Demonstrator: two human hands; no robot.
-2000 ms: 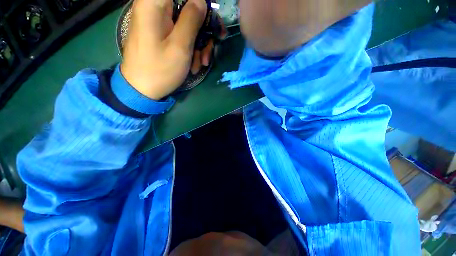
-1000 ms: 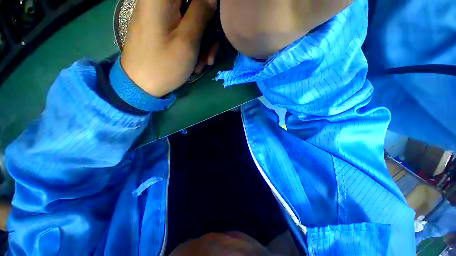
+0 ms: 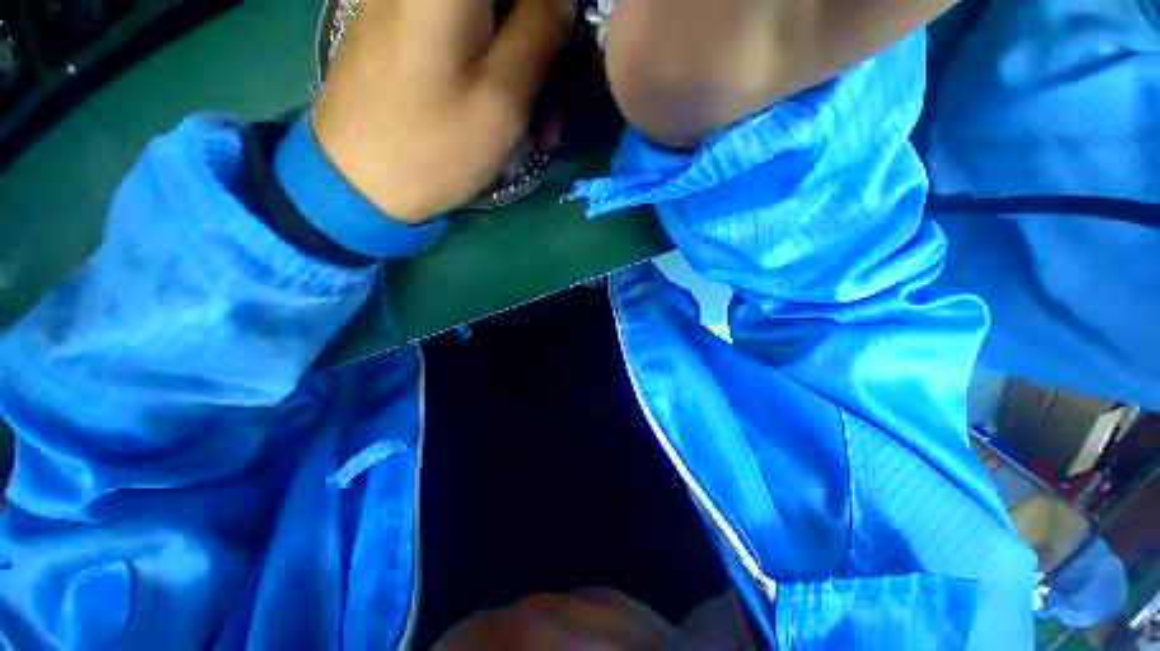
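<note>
My left hand is at the upper left of centre, cut off by the top edge, over a round screw plate with a glittering grid of dots. A blue strap is round its wrist. Its fingers reach a dark area between the two hands; what they hold cannot be made out. My right hand is at the top centre, cut off by the top edge, with only its wrist side showing. Its fingers and anything in them are out of view.
The green bench mat runs across the upper left, with its edge close to my smock. Black trays are at the top left. Another person's blue sleeve is at the right. Cardboard boxes show at the lower right.
Both hands stay close together over the plate. My left forearm has shifted slightly up and left in the picture. A bit more of the plate's lower rim shows than one second ago.
</note>
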